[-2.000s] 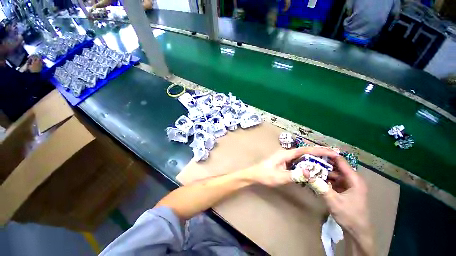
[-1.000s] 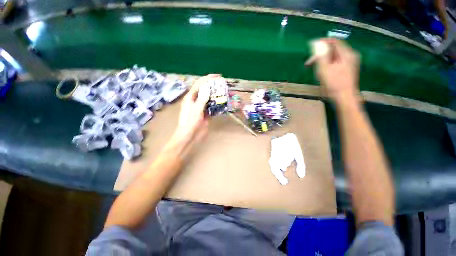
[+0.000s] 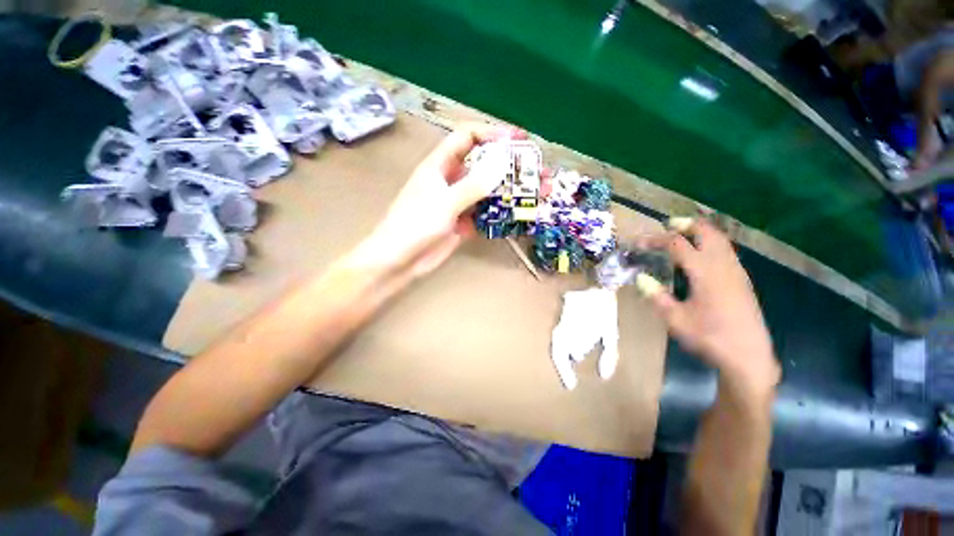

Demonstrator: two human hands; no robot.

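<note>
My left hand (image 3: 434,209) holds a partly assembled unit (image 3: 523,173), a white frame with green and dark parts, at the board's back edge. A pile of circuit board assemblies (image 3: 575,225) with coloured wires lies just right of it, partly touching it in view. My right hand (image 3: 717,298), with pale finger cots on thumb and fingertip, is right of the pile. A small blurred white and dark assembly (image 3: 617,270) is at its fingertips and looks pinched between them. A white glove (image 3: 586,333) lies flat on the tan work board (image 3: 439,335).
Grey-white housings (image 3: 246,136) are piled at the left, with a yellowish ring (image 3: 80,42) beyond. The green conveyor belt (image 3: 544,79) runs behind the work board. A blue item (image 3: 581,492) is below the front edge. A person's arm (image 3: 931,110) shows at the far right.
My right hand has come back from over the belt to the right of the pile, now with a small assembly at its fingertips. My left hand still holds its unit. The view has turned.
</note>
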